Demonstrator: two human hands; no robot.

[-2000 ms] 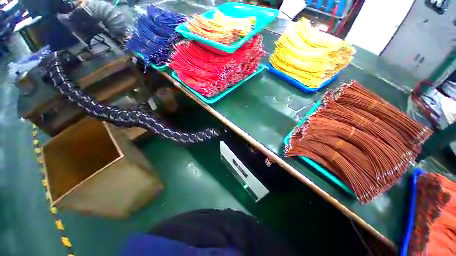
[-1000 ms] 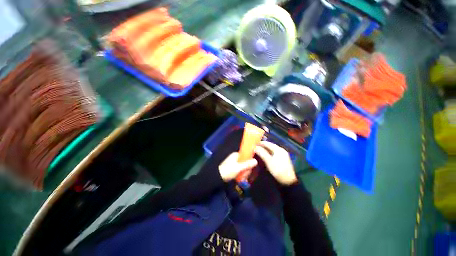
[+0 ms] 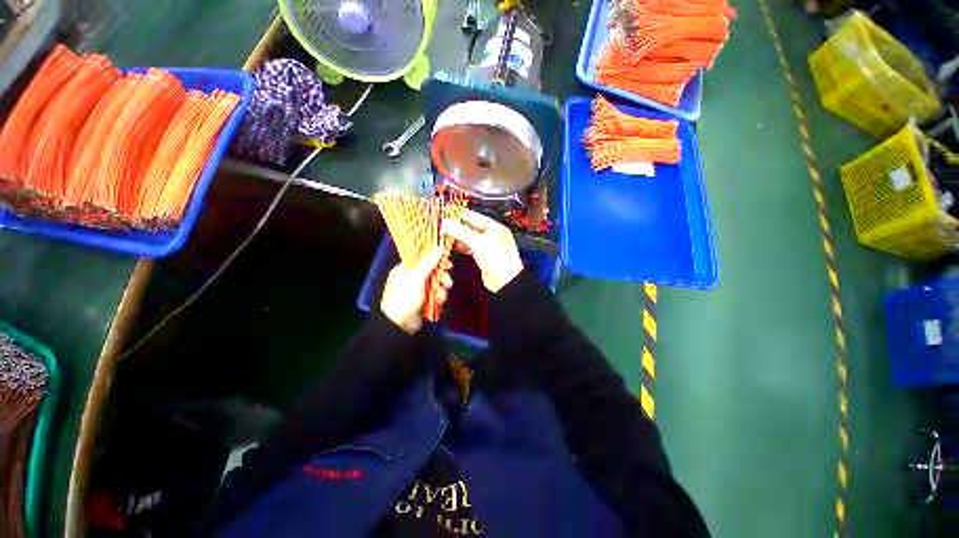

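My left hand (image 3: 413,290) is closed around the lower part of a fanned bunch of orange lead wires (image 3: 412,228). My right hand (image 3: 488,248) is at the right side of the bunch, its fingertips on the upper wires; a few wires stand apart there. The wire ends point up towards the round disc (image 3: 485,158) of the teal bench machine (image 3: 447,97), just beyond my hands. A silver motor (image 3: 509,53) sits behind the disc. A blue bin (image 3: 375,275) shows below my hands, partly hidden by them.
A blue tray of orange wires (image 3: 247,90) lies left, with patterned cloth (image 3: 282,110), a green fan (image 3: 358,40) and a wrench (image 3: 404,137) nearer the machine. Right are a blue tray (image 3: 638,231) with a small bundle and a heaped tray (image 3: 692,103). Yellow crates (image 3: 902,191) stand far right.
The view has swung right from the side bench to the machine and steadied. The orange bunch, narrow a second ago, is now fanned out and nearer the disc in view.
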